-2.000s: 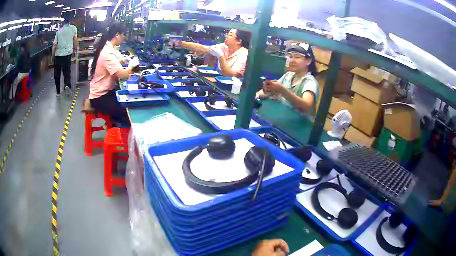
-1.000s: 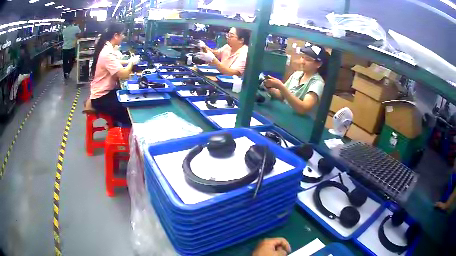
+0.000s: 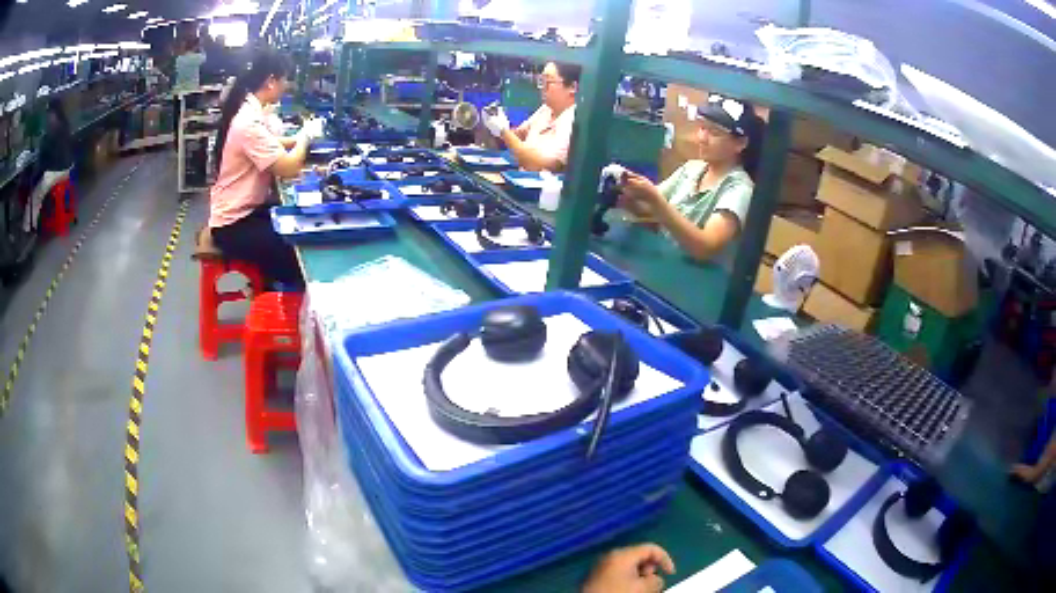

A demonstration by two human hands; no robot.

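A tall stack of blue trays [image 3: 521,521] stands on the green bench. On its white liner lies a black headset [image 3: 510,434] with two round ear cups; its boom microphone [image 3: 605,400] sticks out over the tray's front rim. My left hand [image 3: 628,570] is bare, at the bottom edge and cut off by it, just right of the stack's base. Its fingers look curled; whether it holds anything is hidden. A white strip and a blue tray corner [image 3: 774,579] lie right of it. My right hand is not in view.
Trays with headsets [image 3: 791,475] line the bench to the right, beside a grey grid parts tray [image 3: 869,382]. A green post [image 3: 588,151] rises behind the stack. Clear plastic [image 3: 336,487] hangs at the bench's left edge. Three people work farther along; red stools [image 3: 272,359] stand left.
My left hand stays in nearly the same place. Across the bench, the person in light green has raised a dark item. The far walking person has moved farther away.
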